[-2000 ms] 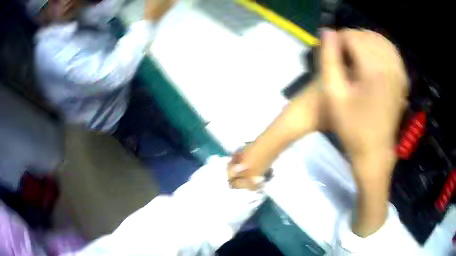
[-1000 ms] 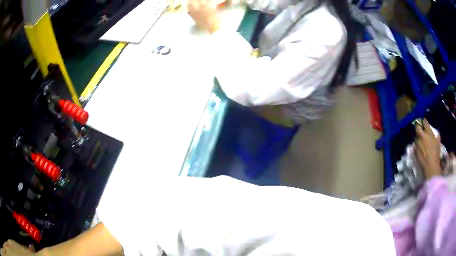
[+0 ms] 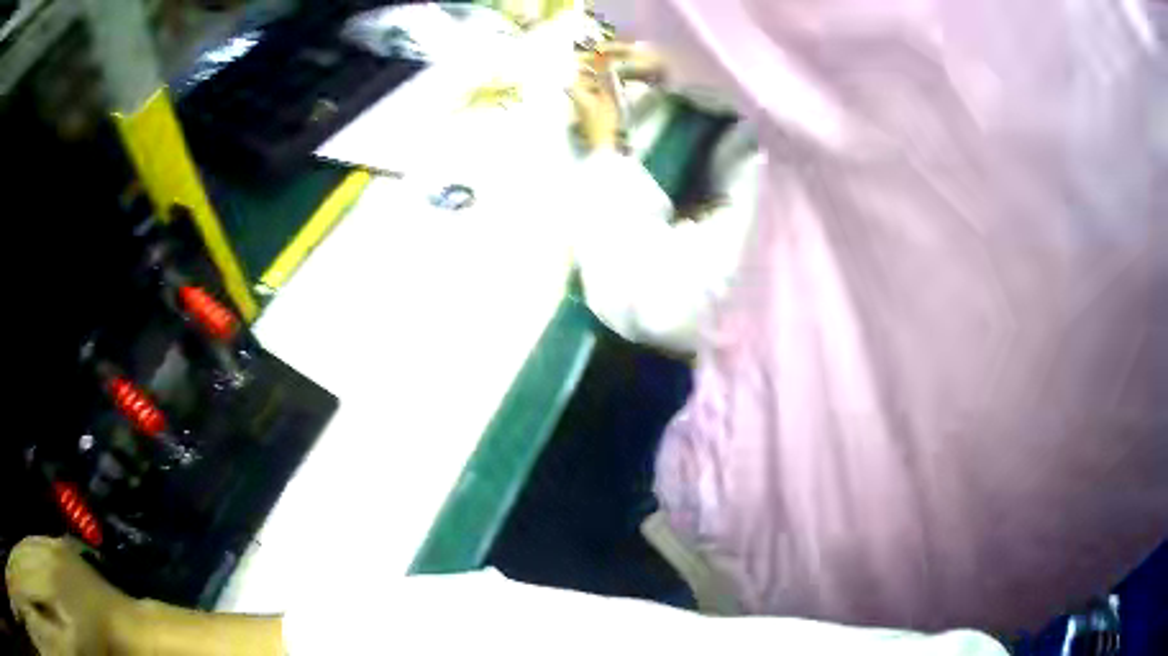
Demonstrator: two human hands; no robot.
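Note:
My right hand [image 3: 62, 602] is at the lower left corner, bare and blurred, with its fingers curled. The white sleeve runs in along the bottom from the right. The hand is just below the nearest red ribbed clamp grip [image 3: 78, 513] on the black clamping fixture [image 3: 275, 429]. Whether it touches or holds anything cannot be told. Two more red grips [image 3: 137, 406] [image 3: 208, 313] stand further up the fixture. My left hand is not in view.
The white bench top [image 3: 423, 333] has a green front edge [image 3: 506, 449]. A small round part [image 3: 452, 196] lies on it. A person in a pink smock [image 3: 897, 320] fills the right side. A yellow post [image 3: 179, 192] stands beyond the fixture.
The pink-smocked person now covers much of the neighbour in white. The fixture and bench sit slightly lower and further right in view. My right hand appears higher, with more of it showing.

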